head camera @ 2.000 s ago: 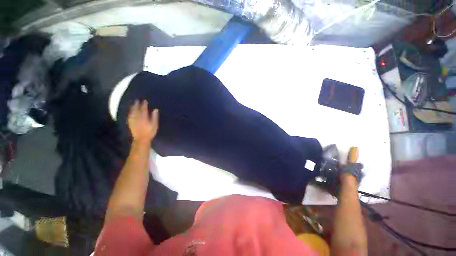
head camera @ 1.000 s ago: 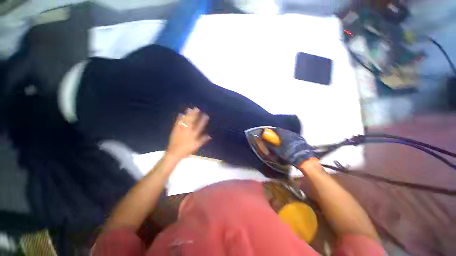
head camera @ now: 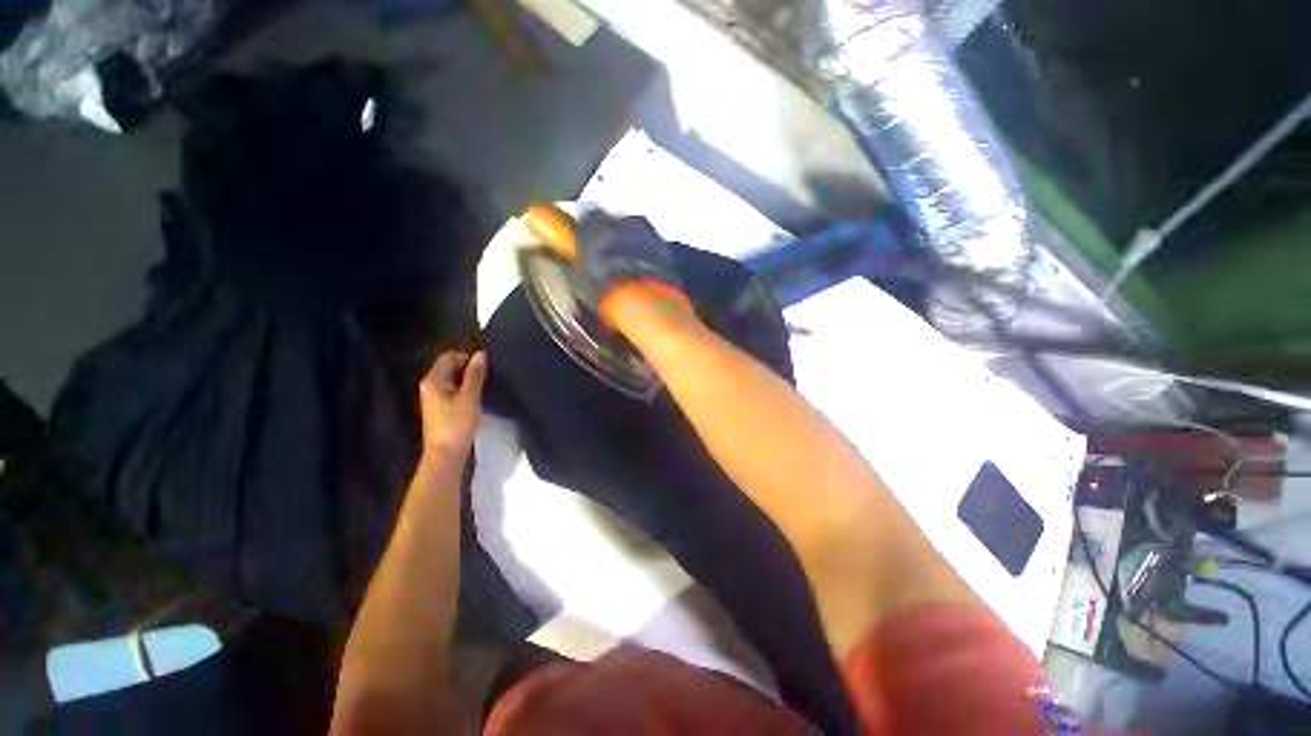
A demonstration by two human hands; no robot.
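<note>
The dark garment (head camera: 676, 489) lies stretched over the padded board, whose off-white rounded end (head camera: 499, 270) shows at its upper left. My right hand (head camera: 621, 259), in a dark glove with an orange cuff, grips the orange-tan handle of the steam iron (head camera: 582, 324). The iron lies on the garment near the board's wide end. My left hand (head camera: 454, 397) is bare and pinches the garment's edge beside the board with thumb and fingers. My right forearm covers part of the garment.
A pile of dark garments (head camera: 259, 388) lies left of the board. A flat dark rectangle (head camera: 1001, 518) lies on the white table (head camera: 920, 388). The blue bar (head camera: 827, 256) and foil duct (head camera: 920, 130) are behind. Cables and small items lie at the right.
The view has turned. The iron in my right hand has moved from the garment's narrow end to the wide end. My left hand has gone from lying flat on the cloth to pinching its edge.
</note>
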